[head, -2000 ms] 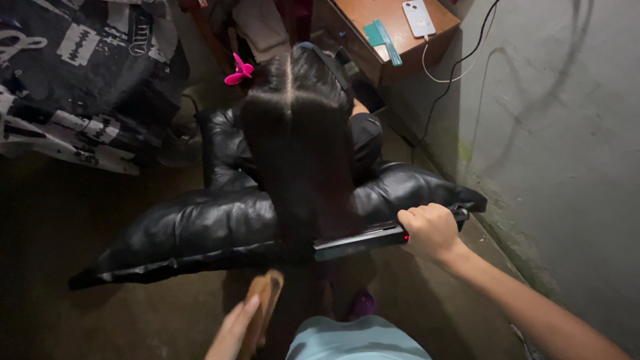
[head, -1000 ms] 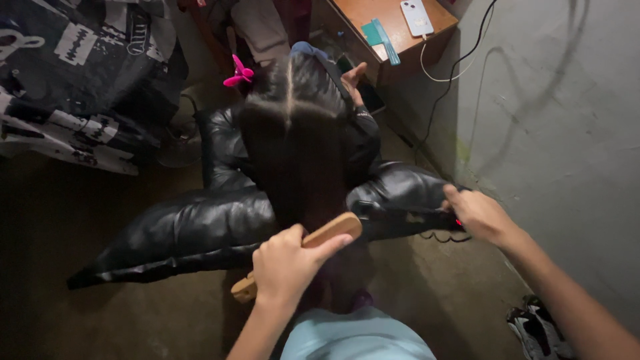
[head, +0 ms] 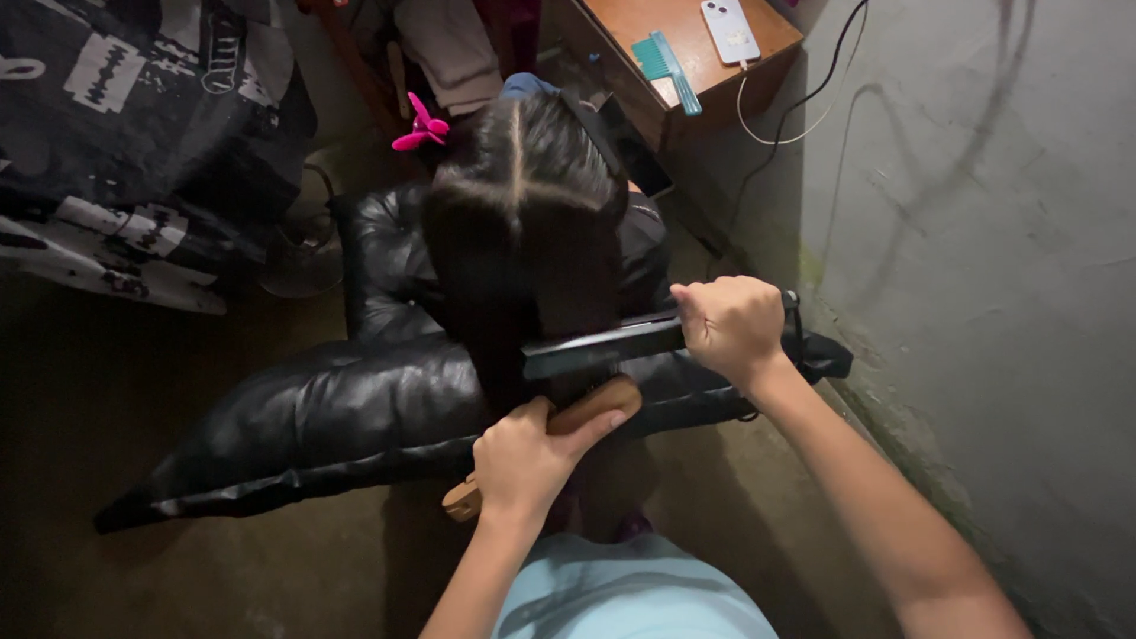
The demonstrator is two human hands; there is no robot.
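Observation:
A seated person with long dark hair (head: 524,257), parted in the middle and across, has their back to me. My right hand (head: 732,328) grips a hair straightener (head: 612,344), whose long plates lie across the lower right part of the hair. Whether the plates are pressed together is not clear. Just below them my left hand (head: 532,453) holds a wooden hairbrush (head: 599,404), its back toward me and its bristles mostly hidden against the hair. A pink hair clip (head: 422,126) sits at the left side of the head.
Black padded cushions (head: 311,417) surround the person's back. On a wooden table (head: 612,22) at the upper right lie a teal comb (head: 674,71) and a white phone (head: 730,31) with a cable. A grey wall (head: 976,222) stands on the right; patterned dark fabric (head: 133,133) hangs at left.
My left hand has moved up to the hair with the brush. The straightener, held low at the right one second ago, is back across the hair. The seated person's raised hand has lowered from view.

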